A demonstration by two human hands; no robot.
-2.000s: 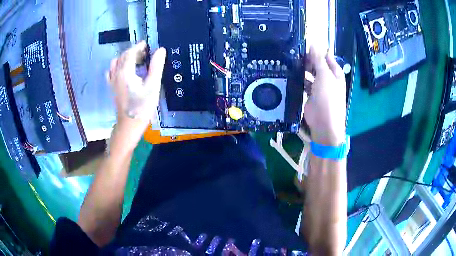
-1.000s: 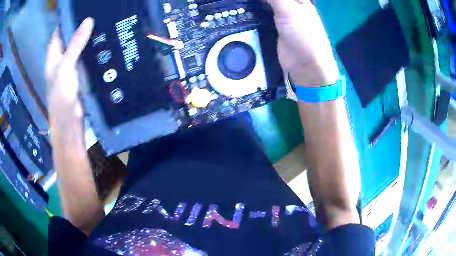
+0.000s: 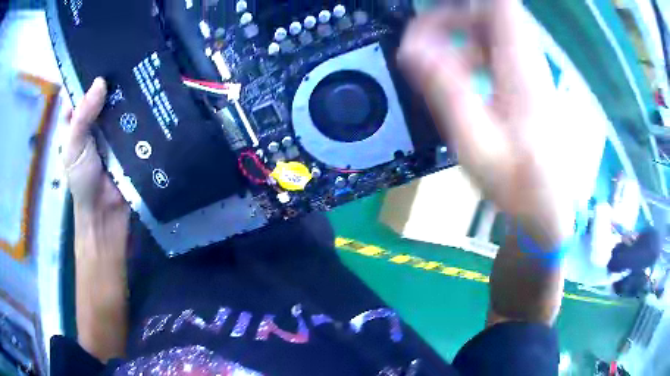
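Observation:
An open laptop base (image 3: 209, 233) is held up and tilted in front of my body, its top cut off by the frame edge. A black battery pack (image 3: 117, 81) fills its left part. A fan (image 3: 349, 106) with a dark centre sits right of the middle. A yellow-wrapped coin cell (image 3: 292, 176) with red wire lies near the lower edge. My left hand (image 3: 92, 154) grips the left edge, thumb on top. My right hand (image 3: 485, 95) is blurred, raised over the right edge with fingers bent; whether it touches the base cannot be told. A blurred blue band is on my right wrist.
Green floor (image 3: 397, 308) with a yellow-black striped line (image 3: 411, 261) lies below right. A cardboard box (image 3: 433, 213) with white items stands behind the base's lower right. An orange-edged frame (image 3: 33, 169) is at far left. A dark blurred object (image 3: 635, 261) is at far right.
The laptop base has been lifted from the orange-edged fixture and tilted. The surroundings have shifted to show floor and a box. My right hand has come up from the base's right side.

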